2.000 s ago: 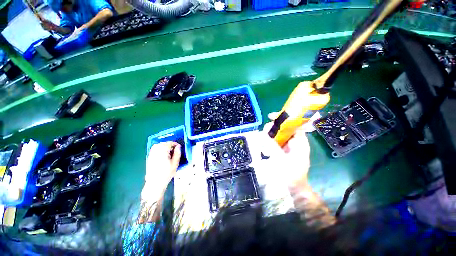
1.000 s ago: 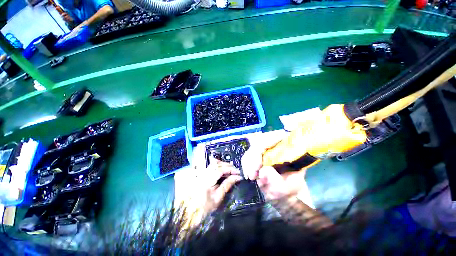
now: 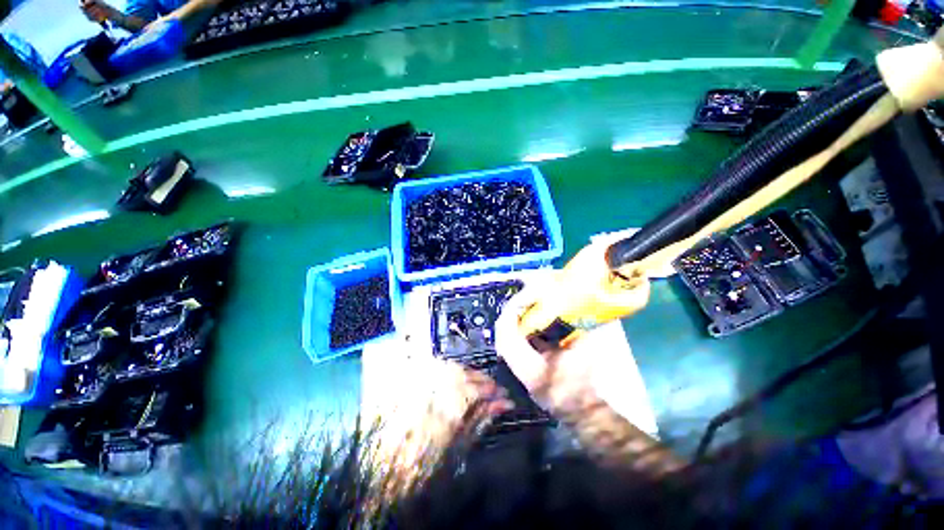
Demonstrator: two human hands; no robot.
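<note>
An open black device housing (image 3: pixel 463 323) lies on a white sheet (image 3: pixel 626 378) in front of me; its upper half shows parts inside, its lower half is partly hidden by my hands. My right hand (image 3: pixel 538 352) is closed around the yellow-orange electric screwdriver (image 3: pixel 590 288), whose tip is hidden by the hand over the housing's right side. My left hand (image 3: pixel 435 399) is at the housing's lower left, washed out and blurred; whether its fingers hold anything cannot be told.
Behind the housing stand a blue bin of black fittings (image 3: pixel 555 233) and a smaller blue screw bin (image 3: pixel 317 311). Another open housing (image 3: pixel 761 271) lies right. More housings (image 3: pixel 378 155) sit on the green belt. A black tray of housings (image 3: pixel 197 378) is left. A black hose (image 3: pixel 756 155) crosses upper right.
The screwdriver's body has moved left and is more tilted, uncovering the housing at right. My left hand has drawn back slightly down. The view has shifted a little.
</note>
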